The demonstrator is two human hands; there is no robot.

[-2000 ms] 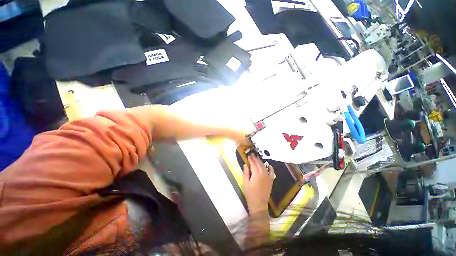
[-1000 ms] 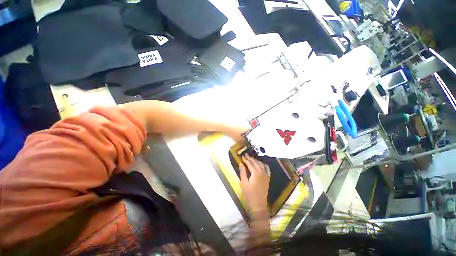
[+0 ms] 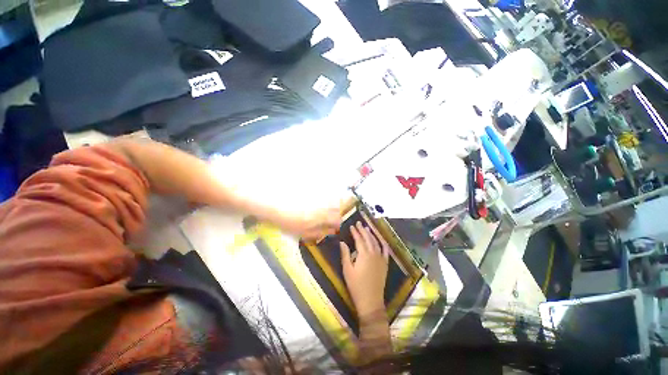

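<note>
The yellow-brown clamp frame lies beside the near end of the white machine head, with black fabric inside it. My right hand lies palm down on the fabric, fingers slightly spread. My left hand is at the frame's upper left corner; glare and blur hide its fingertips, so its grip cannot be told. Yellow strips border the frame. The needle area is not clear.
Black panels are piled at upper left, some with white labels. A blue loop and a red-and-black tool are on the machine head. A pale-framed screen is at lower right.
The frame and yellow strips have shifted left and down, away from the machine head. My left hand has moved the same way. My right hand stays on the fabric. The view has shifted slightly.
</note>
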